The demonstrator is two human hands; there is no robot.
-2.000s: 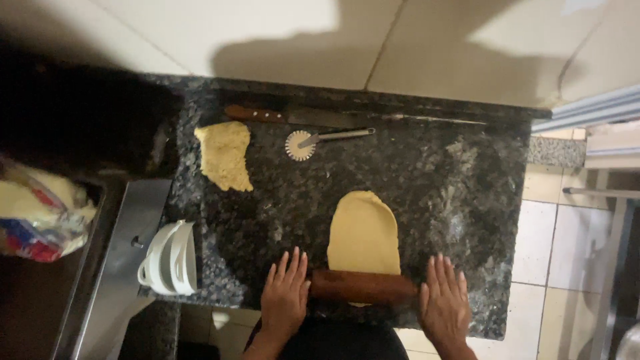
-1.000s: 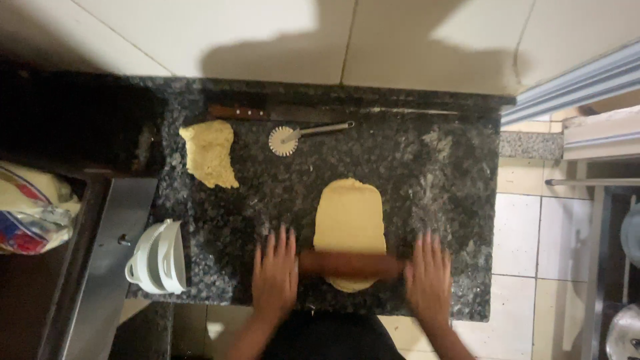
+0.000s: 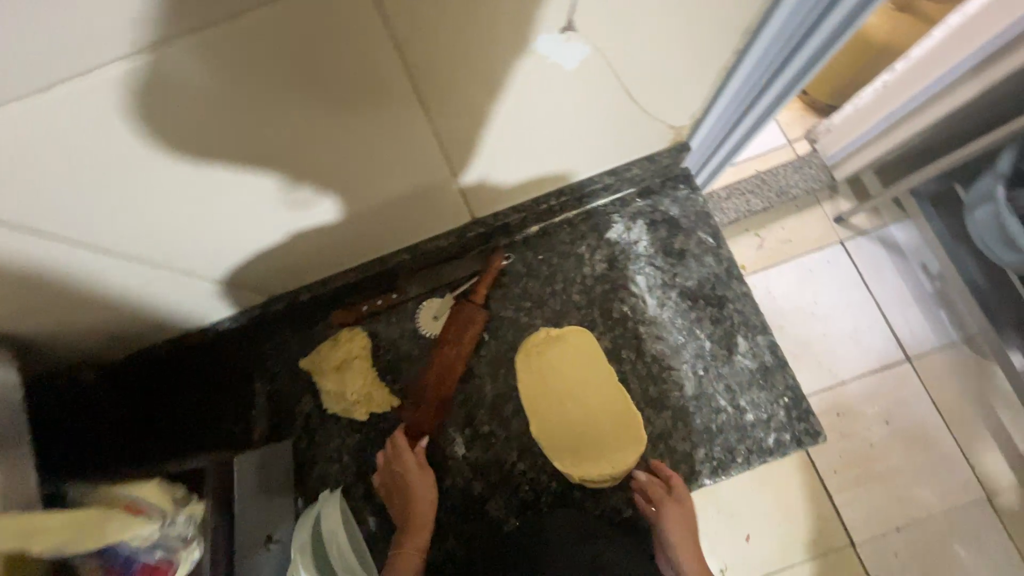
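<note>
My left hand (image 3: 408, 478) holds the near end of a wooden rolling pin (image 3: 450, 364), which lies slanted with its far handle over the handle of a pastry wheel (image 3: 434, 317). My right hand (image 3: 662, 504) is at the near right edge of an oval sheet of rolled dough (image 3: 578, 404), fingertips at its rim; whether they grip it is unclear. An uneven piece of dough (image 3: 349, 374) rests left of the pin. Behind it is a knife with a riveted wooden handle (image 3: 364, 309), its blade partly hidden in shadow.
The dark granite countertop (image 3: 680, 320) bears streaks of flour at its right side. White plastic containers (image 3: 330, 536) stand at the near left, beside a metal edge (image 3: 264, 504) and a plastic package (image 3: 136, 528). A tiled wall (image 3: 320, 152) rises behind the counter.
The rolling pin has left the dough sheet and now lies to its left, beside the pastry wheel. My hands are no longer at both ends of the pin. The view has turned and shifted.
</note>
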